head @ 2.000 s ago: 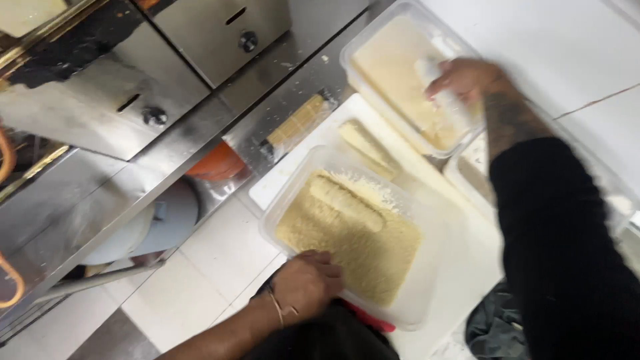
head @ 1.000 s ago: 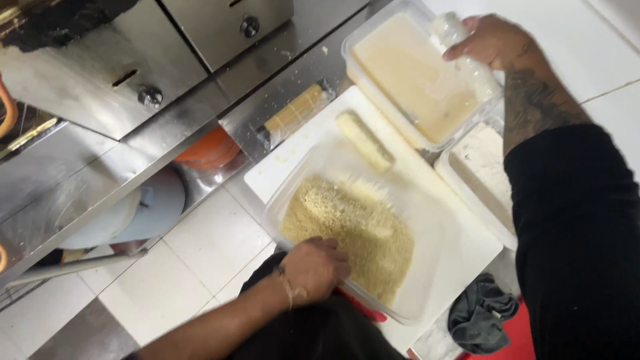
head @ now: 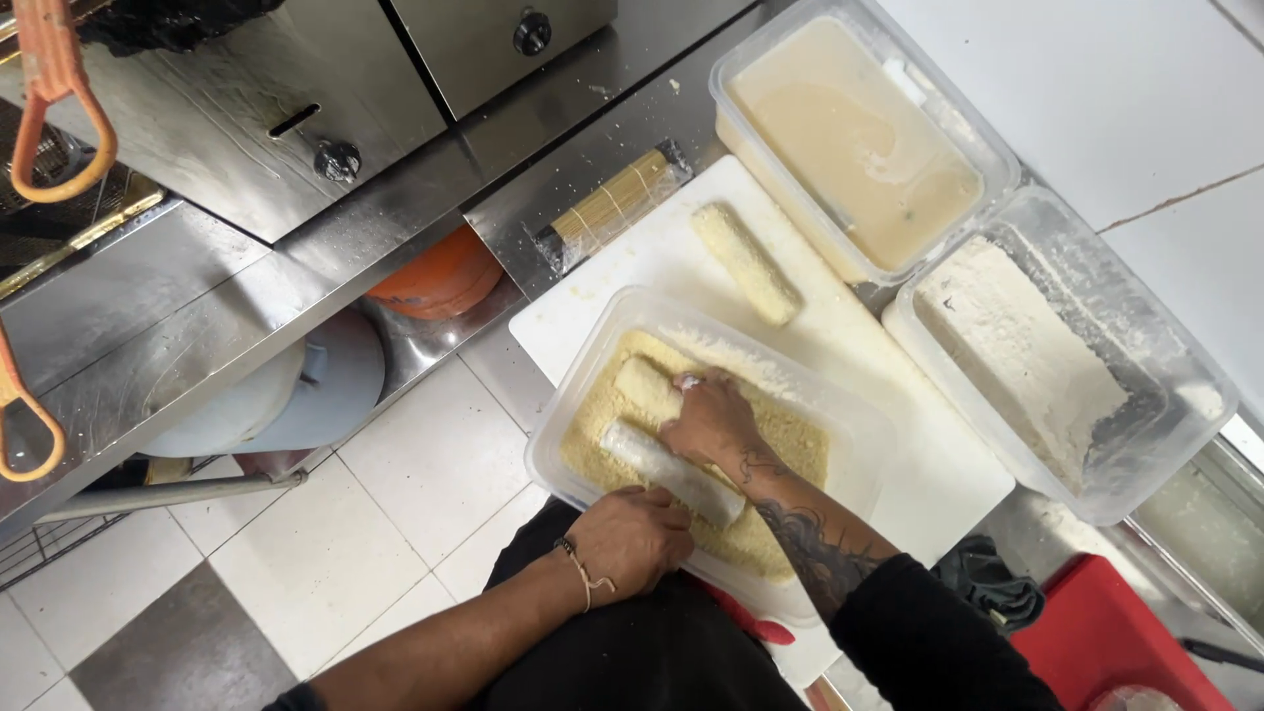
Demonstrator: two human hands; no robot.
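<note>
A clear plastic tub of breadcrumbs (head: 578,434) stands on the near part of a white cutting board (head: 948,474). Inside it lie a crumb-coated roll (head: 647,387) and, beside that, a pale, wet-looking roll (head: 671,472). My right hand (head: 716,420) rests on the coated roll, fingers bent over its end; whether it grips is unclear. My left hand (head: 632,538) is at the tub's near edge, fingers curled by the pale roll, fingertips partly hidden. Another coated roll (head: 748,264) lies on the board beyond the tub.
A tub of beige batter (head: 859,148) and a tub of white flour (head: 1027,355) stand along the wall side. A wrapped bamboo mat (head: 617,207) lies beyond the board. Steel equipment with knobs (head: 336,160) is at upper left, a red board (head: 1116,632) at lower right.
My right hand has come from the batter tub down into the breadcrumb tub. The pale roll it held now lies in the crumbs. My left hand stays by the tub's near edge.
</note>
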